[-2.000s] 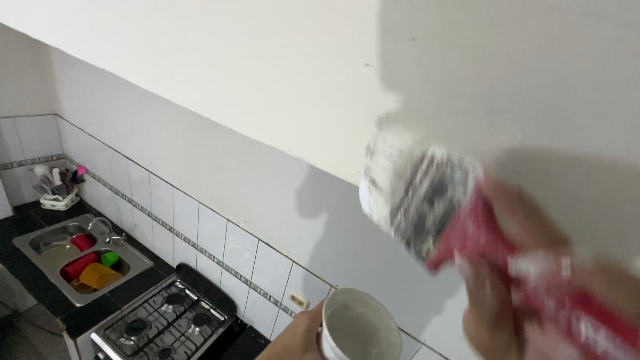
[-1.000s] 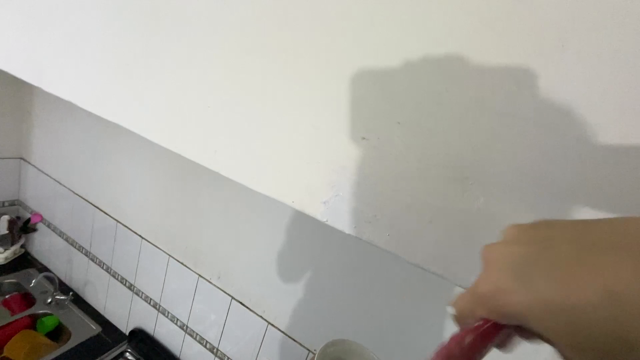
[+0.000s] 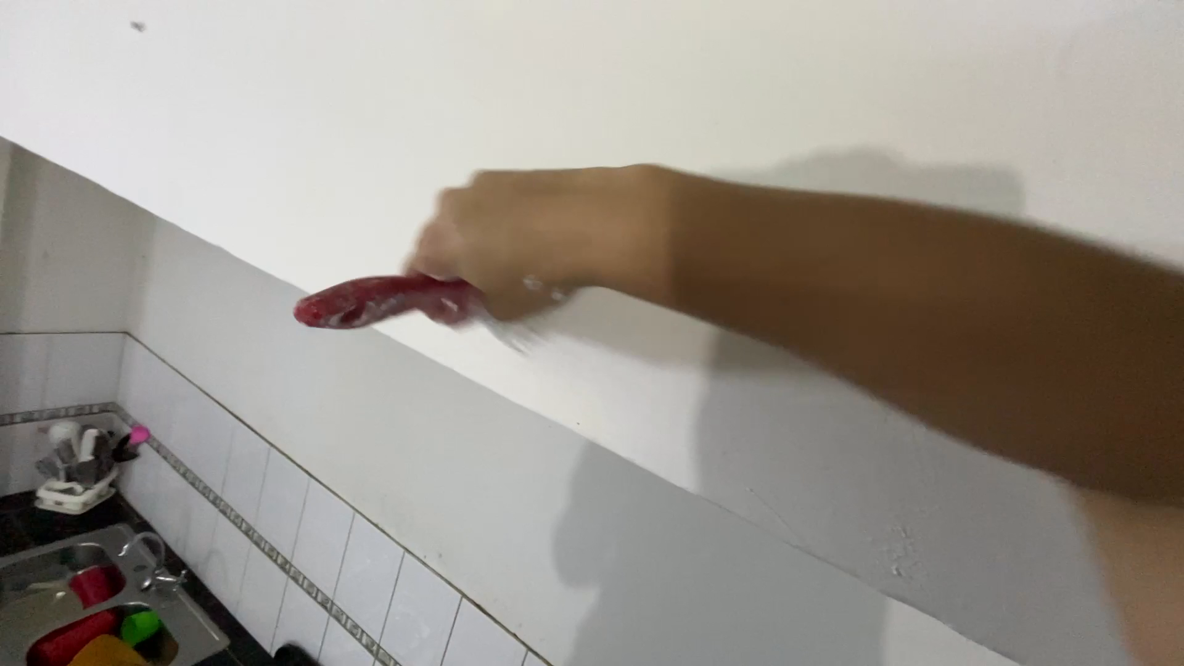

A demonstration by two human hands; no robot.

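Observation:
My right hand (image 3: 527, 236) is closed around a paintbrush with a red handle (image 3: 370, 301). The handle's end points left, and white paint smears it. Behind the hand the blurred bristles are mostly hidden, close to the lower part of the white upper wall (image 3: 370, 111); whether they touch it cannot be told. My forearm reaches in from the right edge. A shadow falls on the wall below and behind the arm. My left hand is out of view, and so is the cup.
Lower left, a steel sink (image 3: 199, 620) holds red, green and orange items beside a faucet (image 3: 153, 564). A white utensil rack (image 3: 74, 495) stands in the counter corner. White wall tiles (image 3: 361, 564) with a patterned border run below the recessed grey wall (image 3: 416, 435).
My right hand has swung left and up across the wall with the brush, its handle now pointing left. The cup and the left hand seen two seconds ago have left the view.

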